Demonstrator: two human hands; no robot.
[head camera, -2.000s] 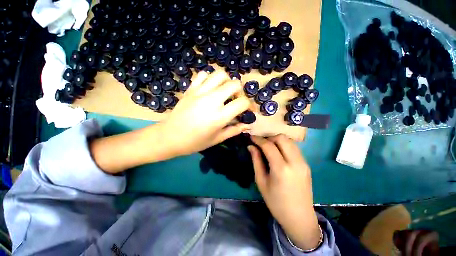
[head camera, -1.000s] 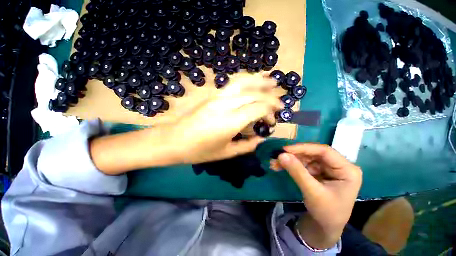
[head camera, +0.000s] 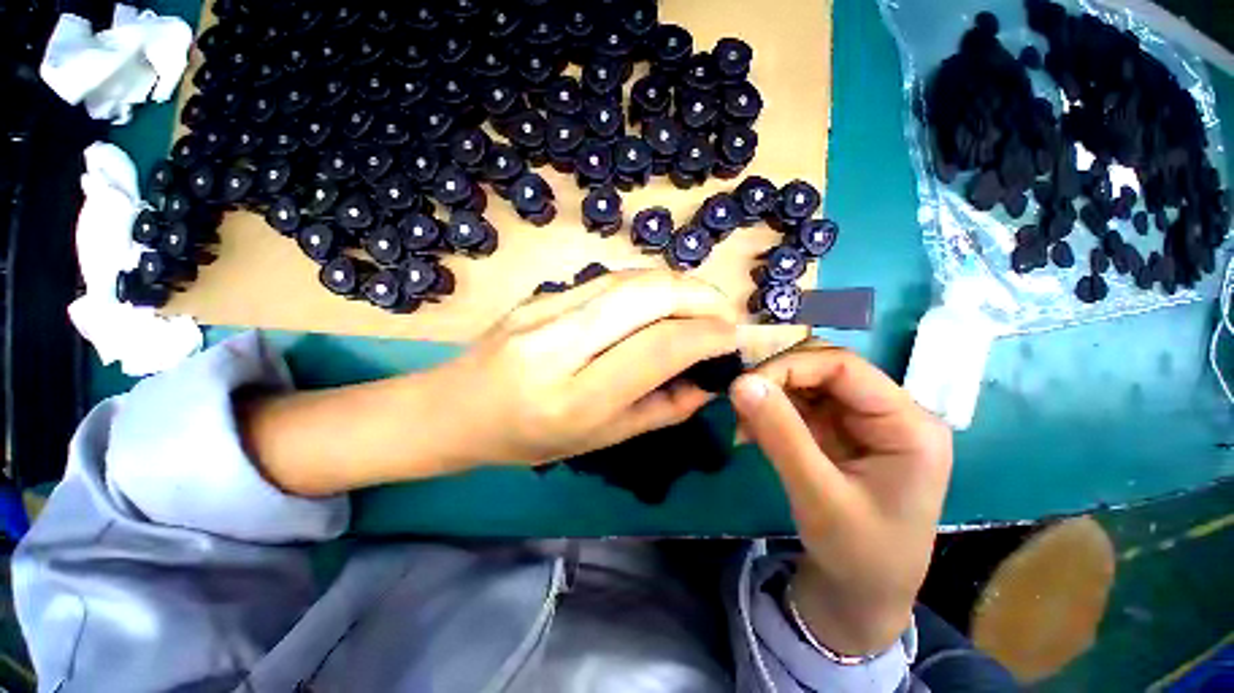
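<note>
My left hand (head camera: 596, 366) reaches over the near edge of the cardboard sheet (head camera: 541, 264), its fingers closed around a black knob (head camera: 717, 371). My right hand (head camera: 853, 460) meets it there, thumb and forefinger pinched at the knob's side; whether a disc is between them cannot be told. A loose pile of matt black discs (head camera: 650, 467) lies on the green bench below my left hand. A knob with a whitish ring (head camera: 782, 301) stands at the sheet's near right corner, with several knobs curving up and left from it.
Crowded knob rows (head camera: 406, 122) cover the cardboard. White tissues (head camera: 115, 61) lie at the left beside a black tray (head camera: 34, 271). A dark strip (head camera: 839, 309), a white glue bottle (head camera: 950, 366) and a clear bag of discs (head camera: 1083, 149) are at the right.
My hands have come together around a knob. My left hand has moved off the curved knob row, uncovering knobs there. More black pieces now show above my left hand.
</note>
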